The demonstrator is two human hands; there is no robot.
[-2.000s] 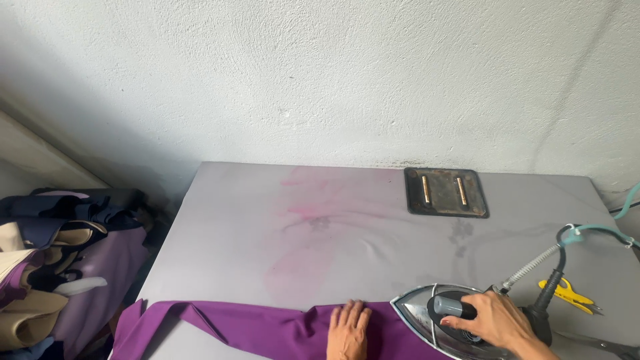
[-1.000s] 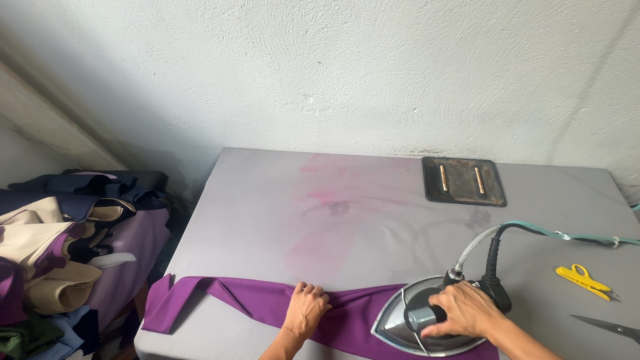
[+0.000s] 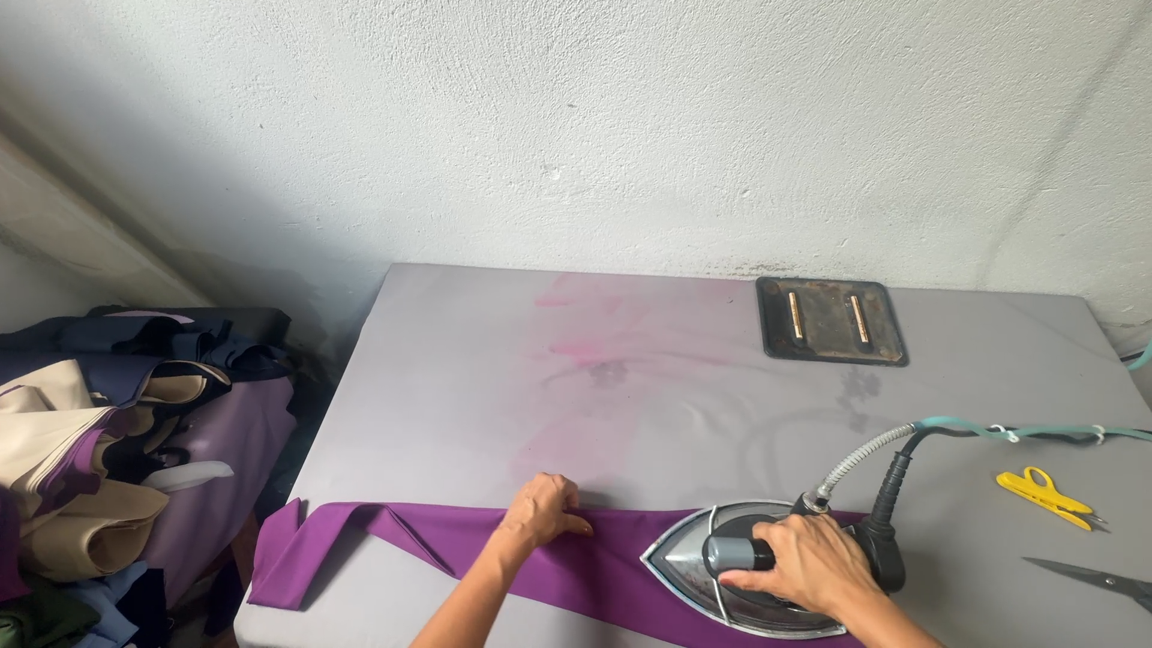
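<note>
A long piece of purple fabric (image 3: 594, 562) lies along the near edge of the padded grey table (image 3: 432, 405), its left end folded over. My left hand (image 3: 544, 515) is at the fabric's upper edge, left of the iron, with fingers bent and the thumb toward the right; whether it pinches the cloth I cannot tell. My right hand (image 3: 805, 558) is wrapped around the handle of a steam iron (image 3: 684, 562), which rests on the fabric with its tip pointing left. A metal-wrapped hose and a black cord (image 3: 900, 477) run from the iron's rear toward the right.
A black-framed metal iron rest (image 3: 832, 321) with two bars lies near the wall (image 3: 576, 135). Yellow thread snips (image 3: 1044, 495) and dark scissors (image 3: 1093, 576) lie at the right. Piled fabric pieces (image 3: 99, 432) in navy, beige and purple stand at the left beside the table.
The thumb of my left hand now sticks out to the right at the fabric's upper edge. My right hand has stayed on the iron throughout. The view has shifted since the earliest frame.
</note>
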